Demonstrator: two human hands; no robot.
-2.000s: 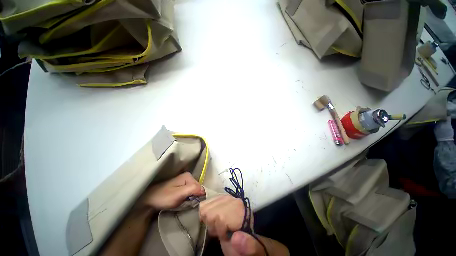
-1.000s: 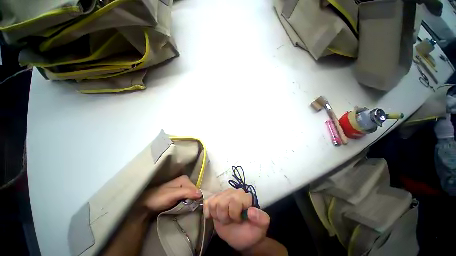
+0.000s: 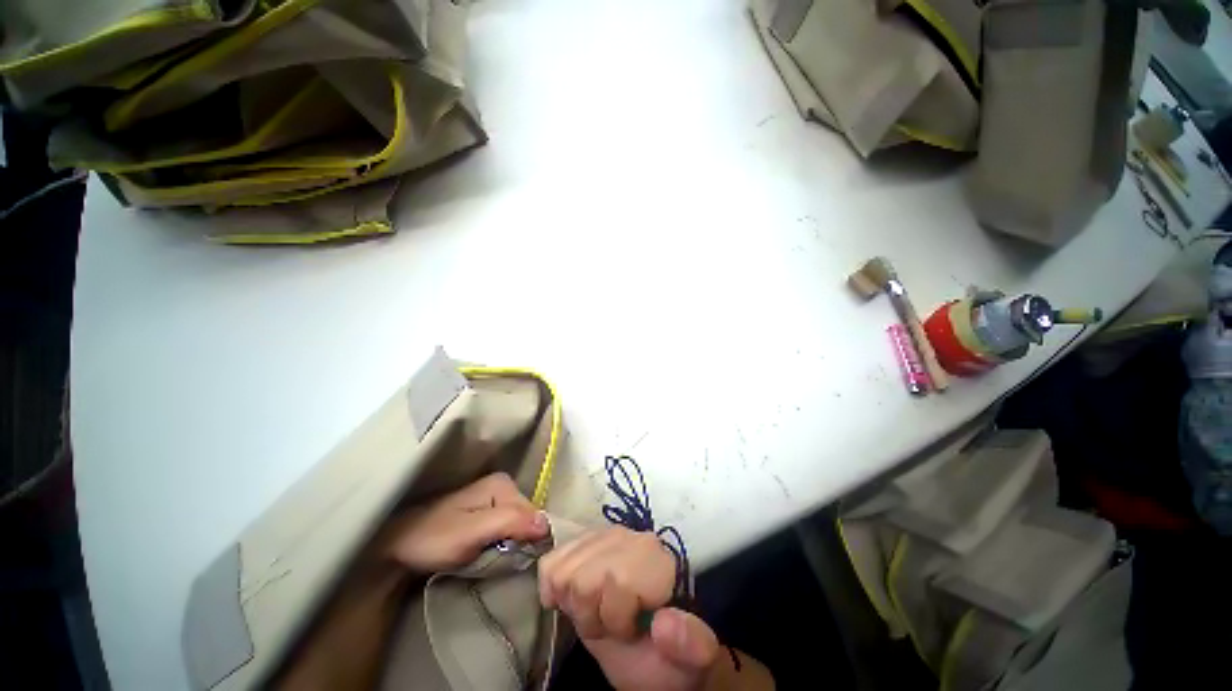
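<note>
A beige fabric bag with yellow edging and grey patches lies at the table's near edge. My left hand pinches the bag's edge by a small shiny metal spot. My right hand is closed around a green-handled tool, close against the bag beside my left fingertips. Most of the tool is hidden in the fist. A dark cord loops on the table behind my right hand and passes by its wrist.
Piled beige bags lie at far left and far right. A red and silver can, a wooden-handled tool and a pink tube stand or lie at right. More bags hang below the table edge.
My right hand moved in towards my left hand, out slightly, then back in. The cord loops shifted with it. My left hand stays on the bag edge.
</note>
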